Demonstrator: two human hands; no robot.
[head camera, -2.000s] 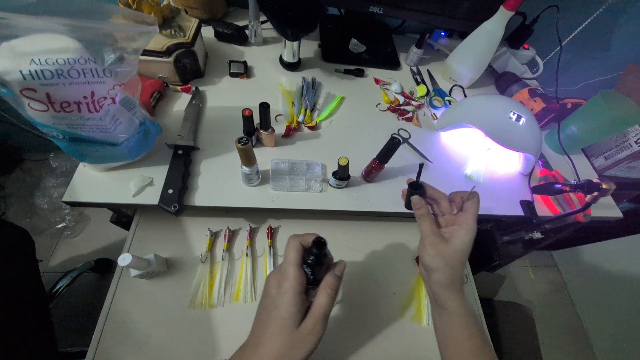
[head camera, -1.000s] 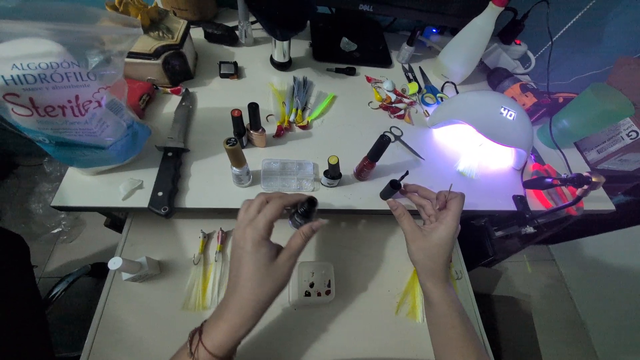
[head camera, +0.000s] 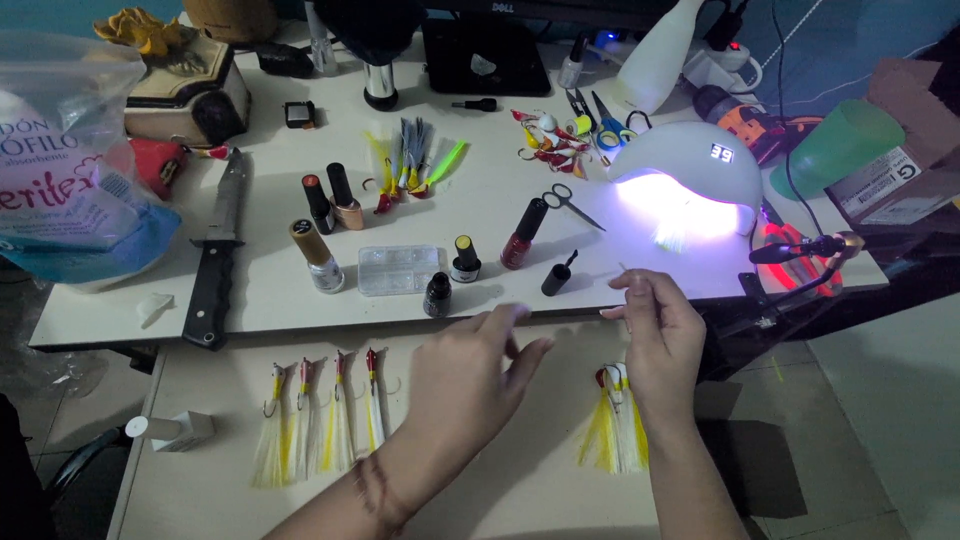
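My left hand (head camera: 472, 367) hovers over the front edge of the upper table, thumb and fingers apart, holding nothing. Close beyond it stands an uncapped black polish bottle (head camera: 437, 295). The black brush cap (head camera: 557, 279) rests with its brush pointing up, between my two hands. My right hand (head camera: 660, 330) is pinched around a thin stick, of which only a pale tip shows. Feathered jigs (head camera: 616, 420) lie beside my right wrist; several more jigs with yellow and white tails (head camera: 337, 420) lie left of my left forearm. A lit UV nail lamp (head camera: 686, 169) has pale fibres under it.
Polish bottles (head camera: 517, 247) and a clear compartment box (head camera: 397, 270) stand near the edge. Small scissors (head camera: 574, 206), jig heads (head camera: 551, 142) and a sheathless knife (head camera: 217, 255) lie around. A cotton bag (head camera: 75, 165) is at left, a white bottle (head camera: 169, 430) on the lower surface.
My left hand has set down the black bottle, and the brush cap has left my right hand for the upper table. The small white case seen a second ago is now out of sight.
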